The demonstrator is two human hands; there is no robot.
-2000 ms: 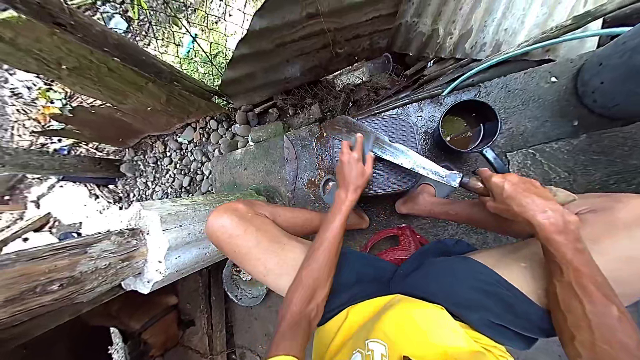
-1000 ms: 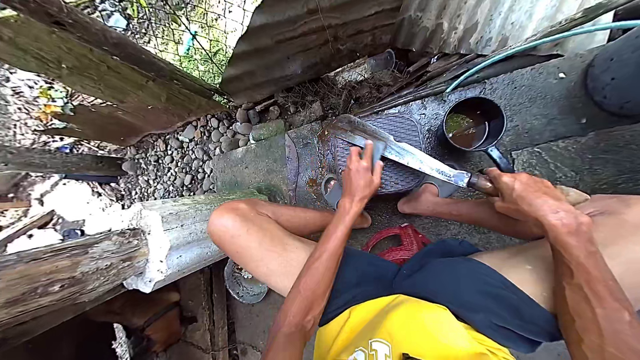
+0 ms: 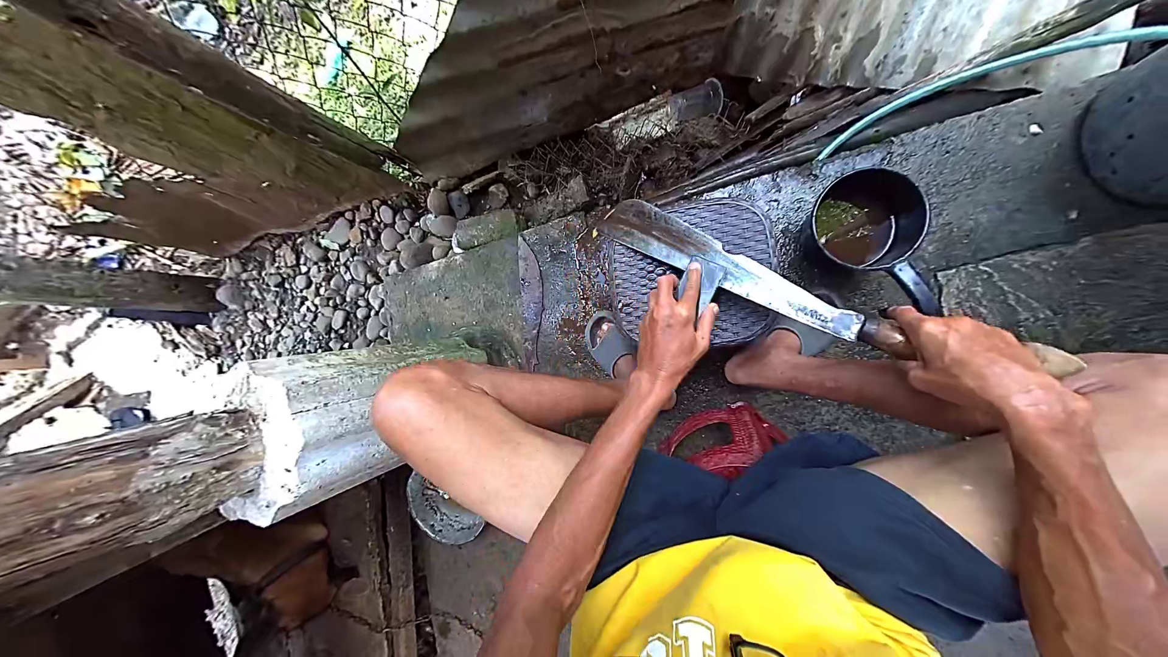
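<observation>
My right hand point(image 3: 963, 360) is closed around the wooden handle of a machete point(image 3: 785, 297), whose broad blade points up and to the left. In my left hand point(image 3: 673, 328) is a flat grey block point(image 3: 702, 281), perhaps a sharpening stone, lying against the middle of the blade. Beneath the blade is a dark woven-pattern mat or stool top point(image 3: 721, 219). A dark pot point(image 3: 871, 219) with a handle stands right of it, holding brownish liquid and something green.
A red plastic basket or seat point(image 3: 730, 438) shows between my legs. Pebbles point(image 3: 356, 265) and a concrete ledge point(image 3: 456, 283) lie left. A light green hose point(image 3: 985, 68) crosses the upper right. A metal bowl point(image 3: 443, 511) sits by my left thigh.
My left hand, with the grey block, has shifted along the blade, a little toward the handle compared with two seconds ago. The right hand keeps its hold on the machete.
</observation>
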